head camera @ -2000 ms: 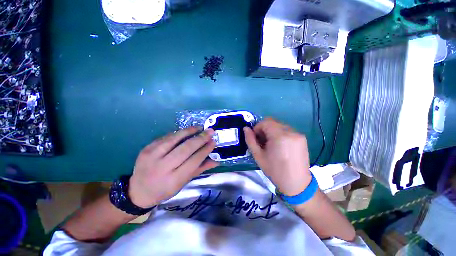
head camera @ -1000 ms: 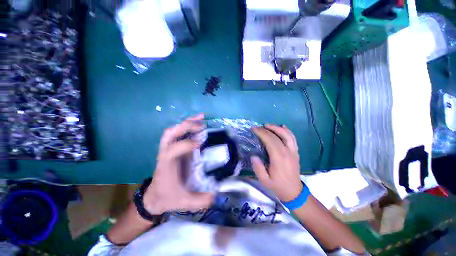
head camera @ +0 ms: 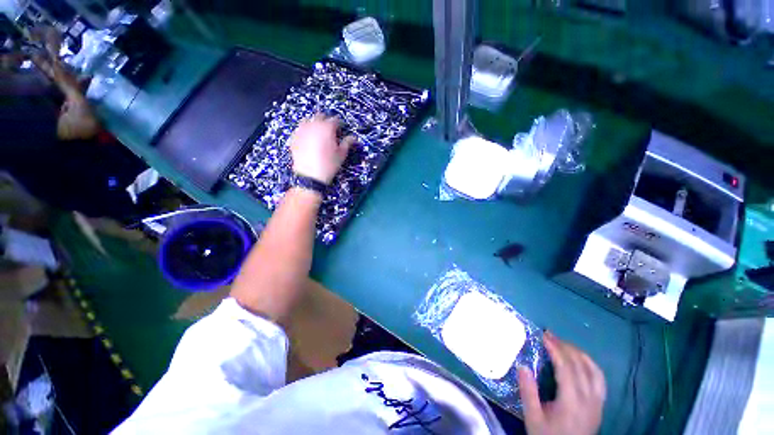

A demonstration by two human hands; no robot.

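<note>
My left hand reaches into the black tray of cable assemblies, its fingertips down among the tangled leads. Whether it grips any of them cannot be seen. My right hand is at the bench's front edge, thumb and fingers apart, at the right side of a clear film. A white housing lies on that film, its plain white face up. The right hand's fingers are beside the housing, over the film's edge.
A small dark pile of screws lies behind the housing. The screw feeder stands at right. More white housings lie behind, near a metal post. An empty black tray, a round fan and another person's arm are at left.
The view has swung left. My left hand has left the housing and moved into the cable tray. The housing now lies on the film with its white face up instead of its black frame.
</note>
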